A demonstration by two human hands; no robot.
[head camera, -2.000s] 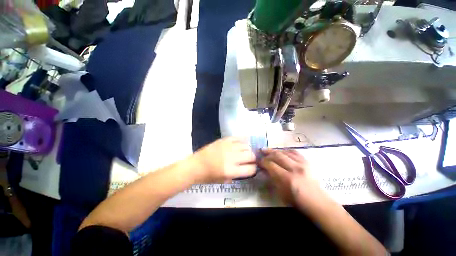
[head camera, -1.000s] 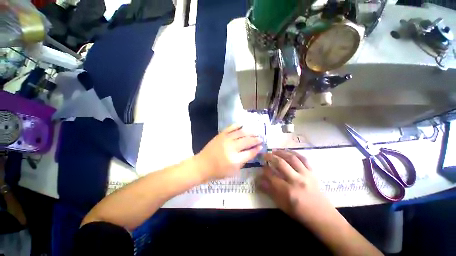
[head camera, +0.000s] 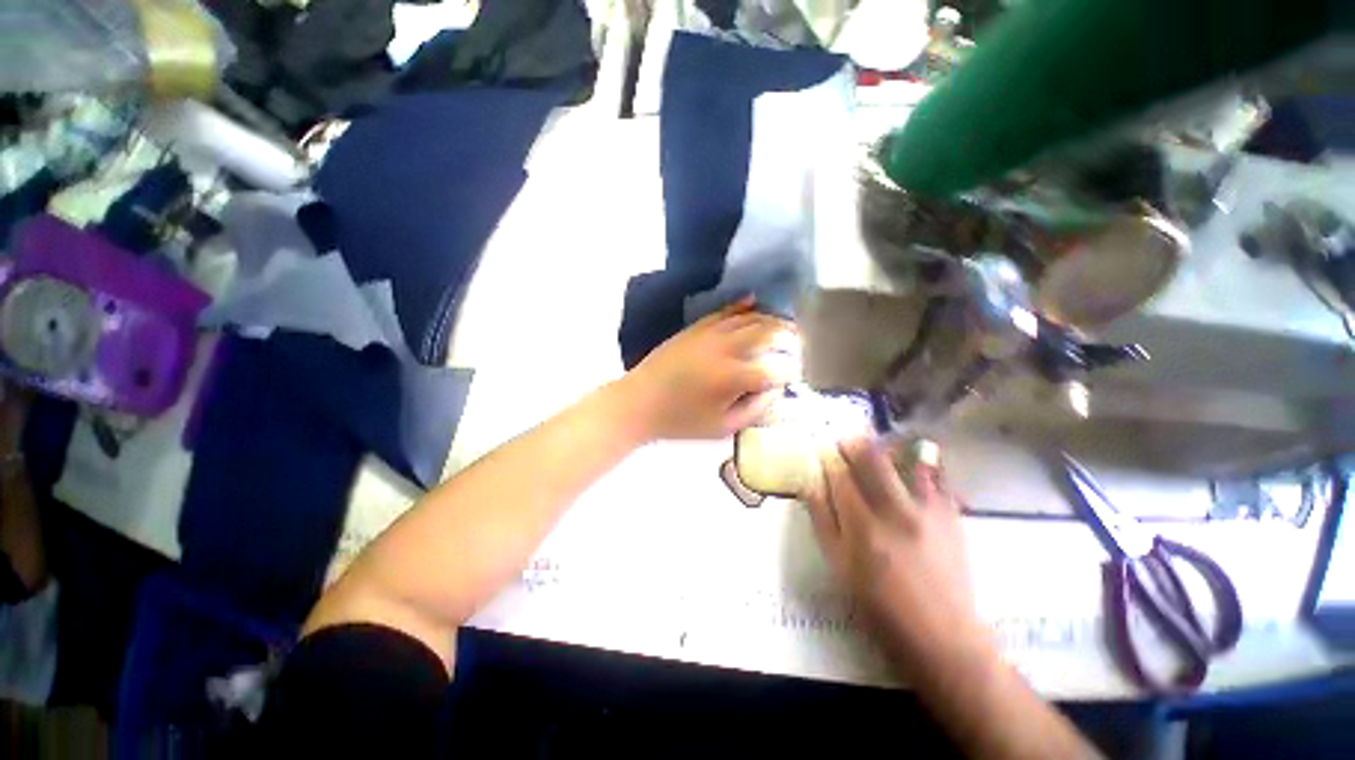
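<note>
A navy cut panel point(head camera: 699, 178) lies left of the sewing machine head, with a paler grey-blue side point(head camera: 776, 186) showing along its right. My left hand point(head camera: 716, 374) is on the panel's near end beside the needle area, fingers bent over the cloth. My right hand point(head camera: 889, 512) is palm down on the machine bed, fingertips just below the presser foot area. A glaring pale patch with a dark edge point(head camera: 743, 483) shows between my hands; I cannot tell what it is. The needle and presser foot are blurred. Whether my right fingers pinch anything is unclear.
Dark-red-handled shears point(head camera: 1167, 601) lie open-handled at the right. A green cylinder point(head camera: 1100, 89) crosses above the machine head. Navy panels point(head camera: 424, 201) and a purple device point(head camera: 104, 319) are at the left. Part of another person's arm shows at the far left edge.
The view has shifted and tilted, blurring the machine. My hands are further apart; my left hand is higher beside the needle. The navy panel's pale side shows more.
</note>
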